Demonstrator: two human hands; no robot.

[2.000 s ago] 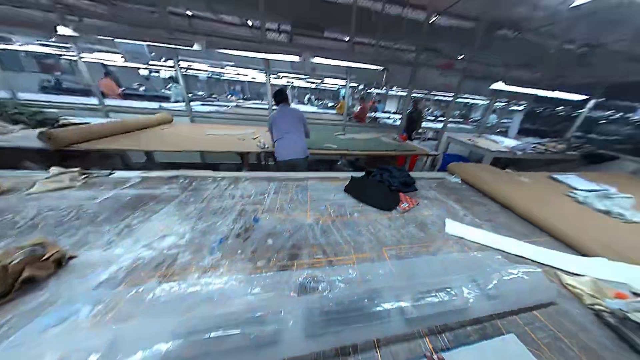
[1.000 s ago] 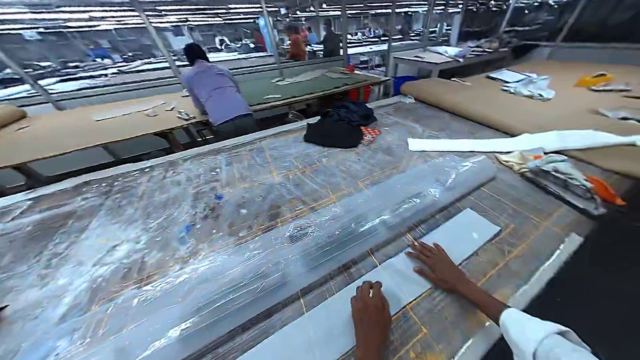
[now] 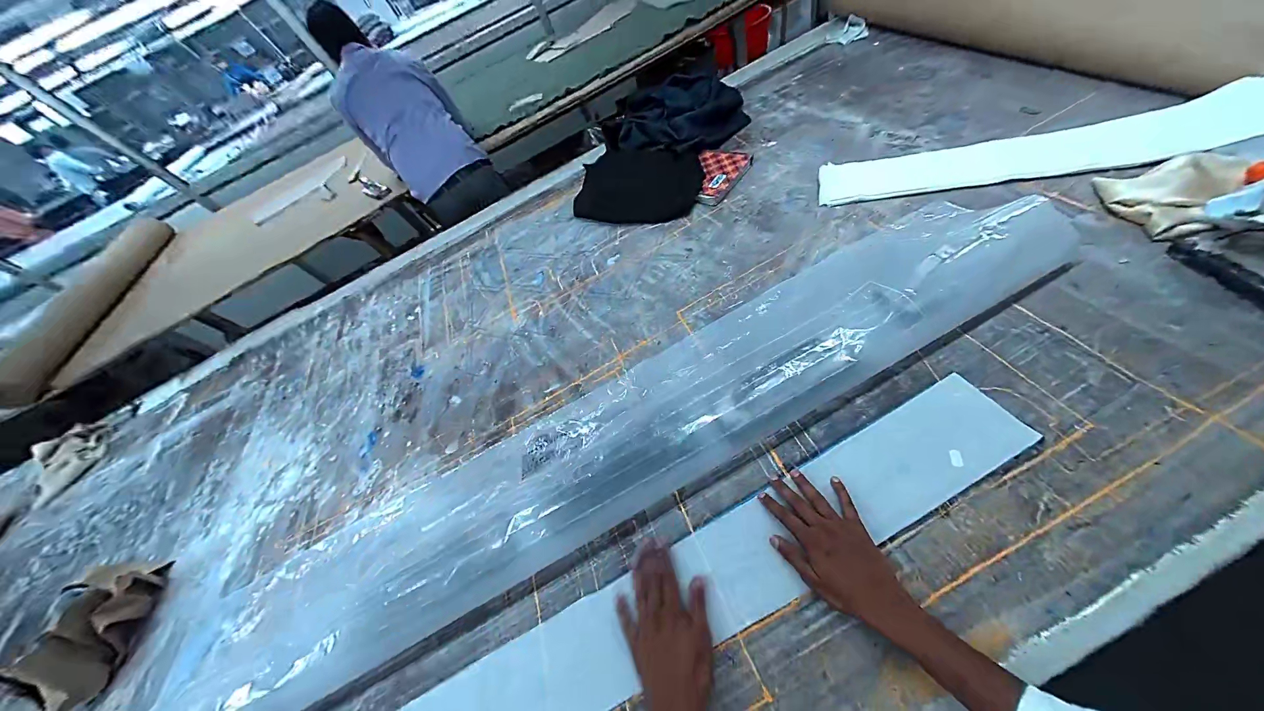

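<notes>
A long light-grey strip of layered material [image 3: 908,444] lies diagonally across the worktable [image 3: 810,652], which carries orange and white marks. My right hand [image 3: 825,543] rests palm down on it with fingers spread. My left hand [image 3: 667,622], slightly blurred, is flat on or just above the same strip, nearer its lower left part. Neither hand grips anything. Just beyond the strip, a long sheet of clear plastic film [image 3: 750,365] lies parallel to it, glossy and wrinkled.
Black cloth [image 3: 642,183] and a red checked item [image 3: 723,176] lie at the far edge. A white strip [image 3: 1037,153] and beige cloth [image 3: 1155,197] are at right, brown cloth [image 3: 94,632] at left. A person [image 3: 410,118] leans over another table.
Two seconds ago neither hand was in view; one second ago both were on the grey strip, as now. The view has swung and tilted a lot.
</notes>
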